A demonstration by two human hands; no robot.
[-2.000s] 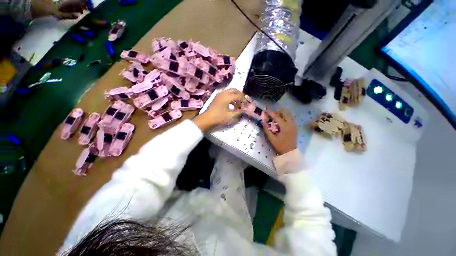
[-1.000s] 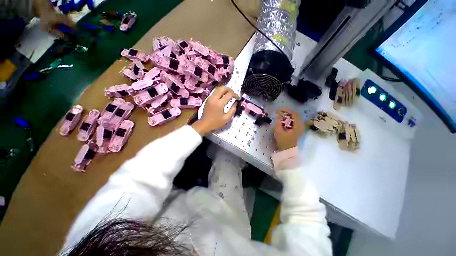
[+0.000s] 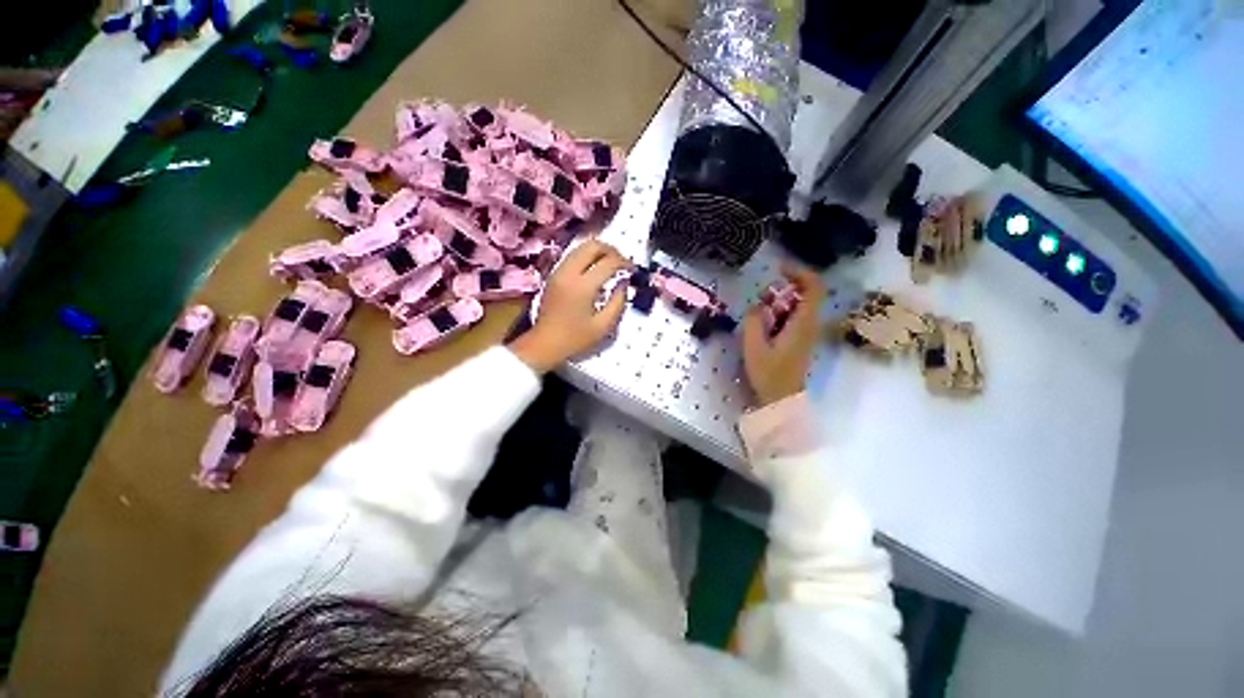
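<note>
A pink car-shaped piece [image 3: 684,292] lies in the fixture, between small black blocks [image 3: 709,325], on the white perforated plate [image 3: 655,357]. My right hand [image 3: 778,344] holds another pink piece [image 3: 779,303] just right of the fixture. My left hand [image 3: 580,308] rests at the plate's left edge, by a white rounded thing partly under its fingers; whether it grips this is unclear. A heap of pink pieces [image 3: 457,177] lies on the brown sheet [image 3: 164,477] to the left, with a smaller group nearer me.
The black nozzle [image 3: 716,205] of the foil duct [image 3: 744,68] stands just beyond the fixture. A grey column [image 3: 928,89], black blocks [image 3: 825,235], tan pieces [image 3: 887,325], a control box [image 3: 1050,252] with lit lights and a monitor [image 3: 1160,109] are to the right. Blue parts lie on the green surface [image 3: 273,150].
My right hand has moved off the fixture to its right, now with a pink piece in its fingers. My left hand has drawn back left from the piece. The view has shifted slightly.
</note>
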